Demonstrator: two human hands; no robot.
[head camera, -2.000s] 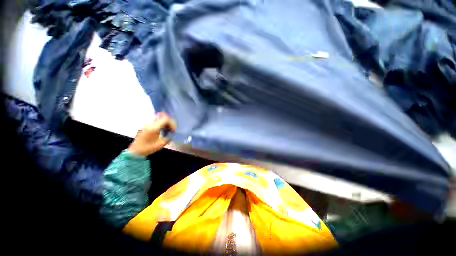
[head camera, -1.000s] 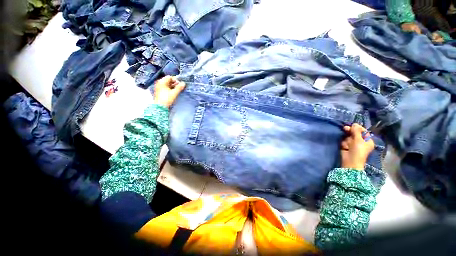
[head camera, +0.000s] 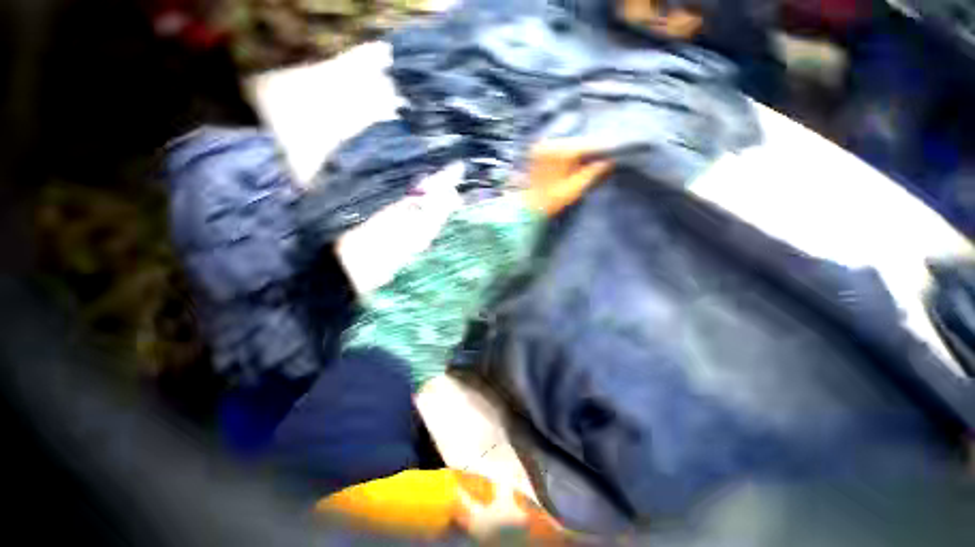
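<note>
The frame is strongly blurred. A large blue denim garment (head camera: 684, 353), likely a shirt, fills the centre and right in front of me. My left hand (head camera: 567, 180), in a green patterned sleeve, is at the garment's upper left corner, with its fingers on the dark upper edge; it appears to grip this edge. My right hand is not visible; only a blurred greenish patch, possibly my sleeve, shows at the bottom right. The snips cannot be seen.
A denim heap (head camera: 503, 75) lies on the white table (head camera: 796, 208) beyond my left hand. Another blue heap (head camera: 230, 235) is at the left, with a bright-blue thing (head camera: 248, 419) below it. A person's hand (head camera: 663, 17) shows at the top. Olive-brown heaps are blurred at the far left.
The view has swung left and blurred. The garment now stretches from my left hand toward the lower right, larger in view. My right hand, seen before at its right end, is out of sight.
</note>
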